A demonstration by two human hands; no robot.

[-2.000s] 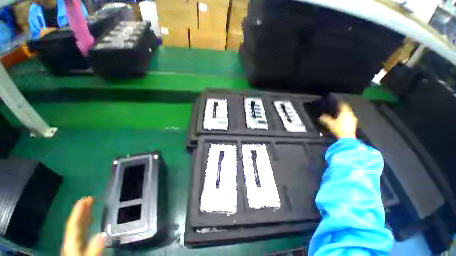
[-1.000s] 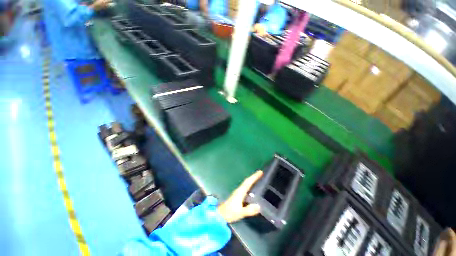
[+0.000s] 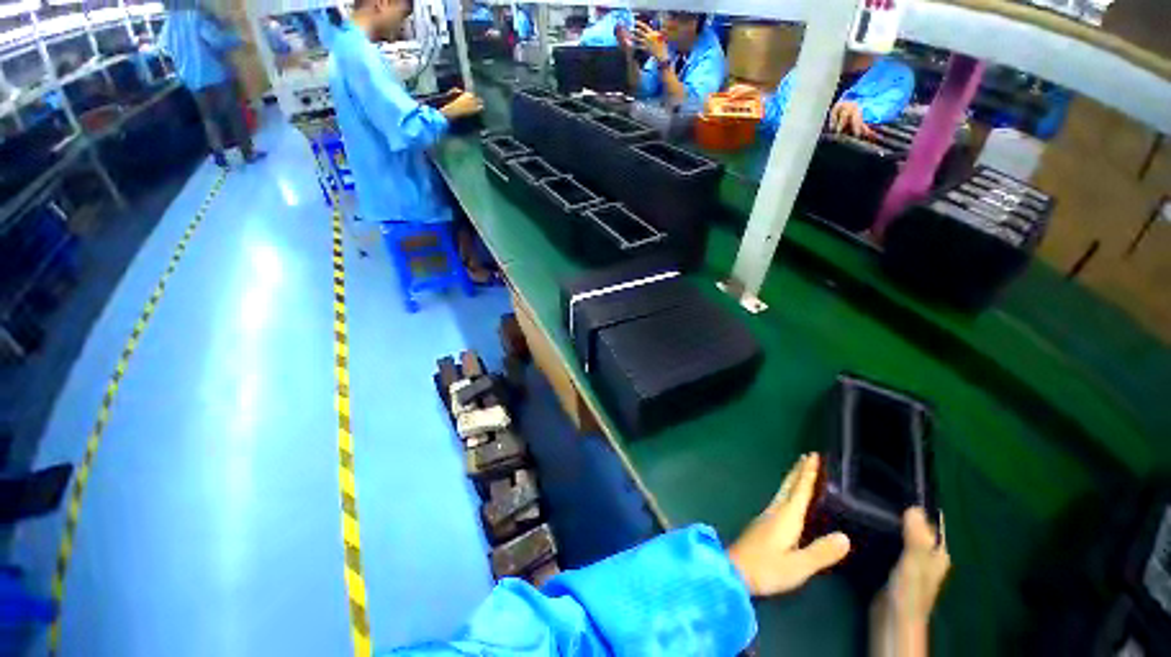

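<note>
A dark rectangular frame [image 3: 884, 443] with window openings stands on the green bench at the lower right. My left hand [image 3: 786, 539] is at its left side, fingers against the frame's lower left edge and thumb pointing toward it. My right hand [image 3: 914, 578] is at its near right corner, fingers on the near end. Both hands appear to hold the frame between them. A black panel stack [image 3: 674, 359] with a pale strip across it lies further left on the bench.
Open black boxes [image 3: 578, 193] stand along the bench beyond the stack. A white post [image 3: 790, 167] rises behind it. A black tray stack [image 3: 970, 244] is across the bench. Small blocks [image 3: 498, 456] lie on the floor. A person [image 3: 385, 122] in blue works further along.
The view has swung left. My left hand has come to the frame's side, and my right hand has moved from the foam trays to the frame. The frame's top now looks darker.
</note>
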